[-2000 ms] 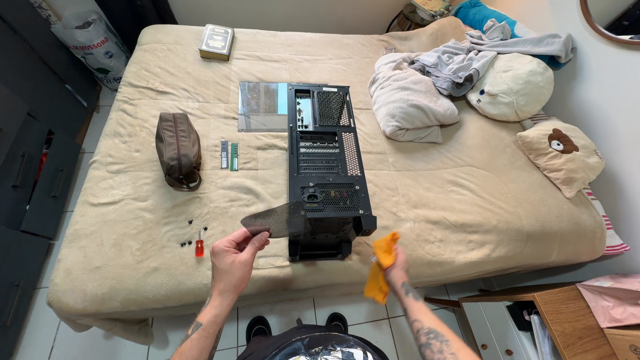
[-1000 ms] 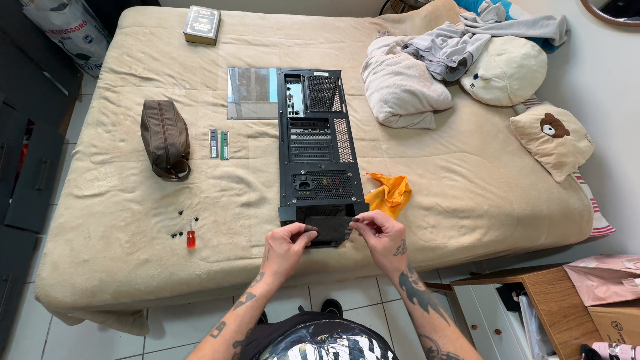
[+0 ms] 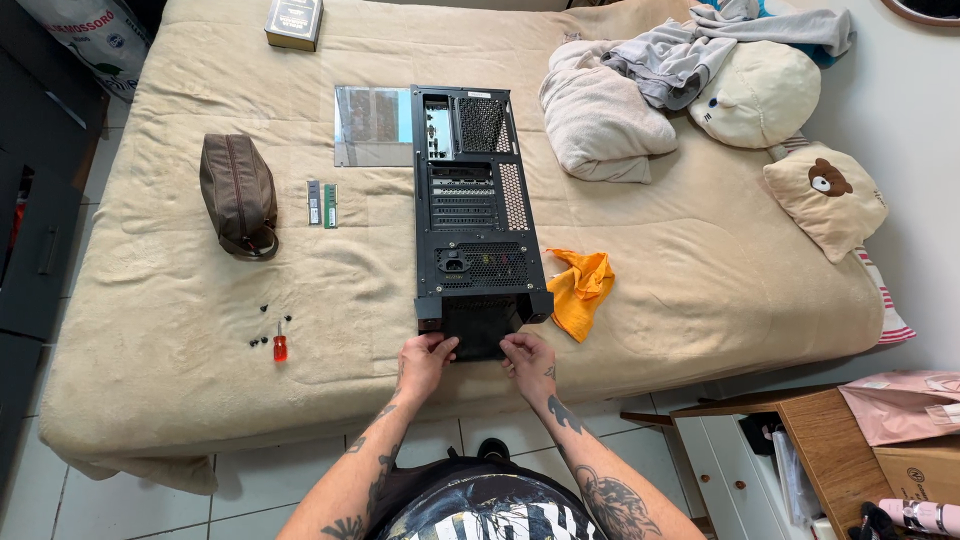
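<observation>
A black computer case (image 3: pixel 480 236) lies on the bed, its rear face up, with vents, slots and a power supply socket showing. At its near end, between the case's feet, is a dark mesh dust filter (image 3: pixel 480 334). My left hand (image 3: pixel 427 364) pinches the filter's left edge, and my right hand (image 3: pixel 529 364) pinches its right edge. An orange cloth (image 3: pixel 581 292) lies just right of the case. To the left are two memory modules (image 3: pixel 322 204), a red-handled screwdriver (image 3: pixel 280 346) and several small black screws (image 3: pixel 259 341). A glass panel (image 3: pixel 371 127) lies at the case's upper left.
A brown zippered pouch (image 3: pixel 238 195) sits on the left of the bed, a thick book (image 3: pixel 294 24) at the far edge. Folded blankets (image 3: pixel 600 112), a plush cushion (image 3: pixel 757 94) and a bear pillow (image 3: pixel 829 196) are at the right. A wooden cabinet (image 3: pixel 825 450) stands at the lower right.
The orange cloth, in my right hand two seconds ago, now lies beside the case. The filter, earlier in my left hand left of the case, is now between both hands at its near end.
</observation>
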